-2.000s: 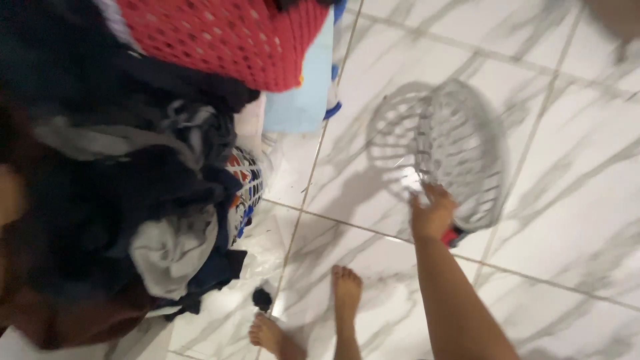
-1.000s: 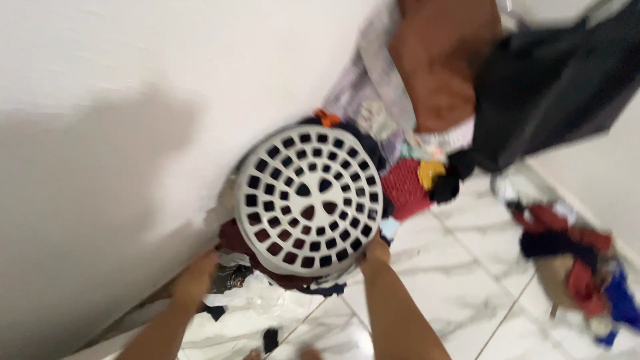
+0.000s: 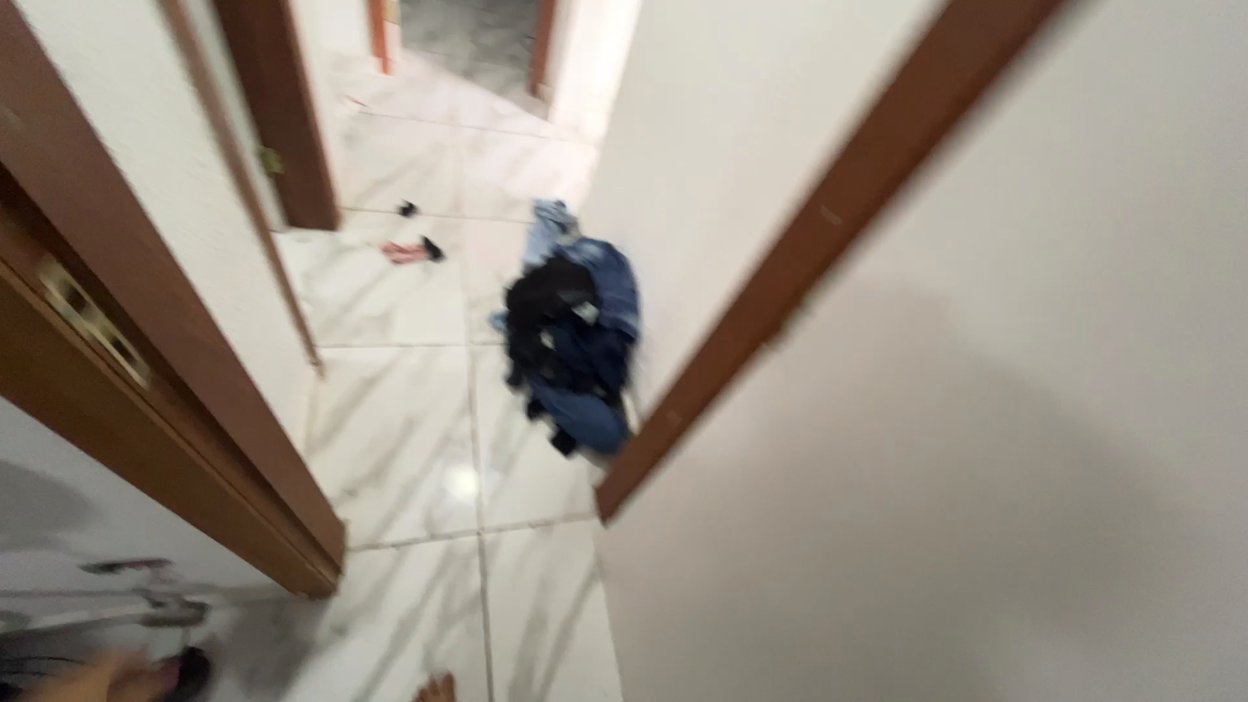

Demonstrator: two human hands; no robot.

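Note:
A blurred hand, seemingly my left hand [image 3: 102, 675], shows at the bottom left edge beside a dark object [image 3: 190, 673]; whether it grips anything is unclear. My right hand is out of view. Farther ahead, a heap of dark and blue clothes [image 3: 570, 336], with denim among them, lies on the tiled floor against the right wall. A small red-and-black cloth item [image 3: 411, 252] and a small black item [image 3: 407, 209] lie on the tiles to the left of the heap.
A brown door frame [image 3: 166, 283] with a metal latch plate [image 3: 93, 317] stands at left. Brown trim [image 3: 819, 253] edges the wall at right. Marble-look floor tiles [image 3: 400, 439] run between them toward another doorway [image 3: 468, 39]. Toes of a bare foot [image 3: 437, 688] show below.
The view has swung from the corner with clothes to a doorway and passage. A second ago both hands were at an upturned light grey basket, which is not plainly visible now.

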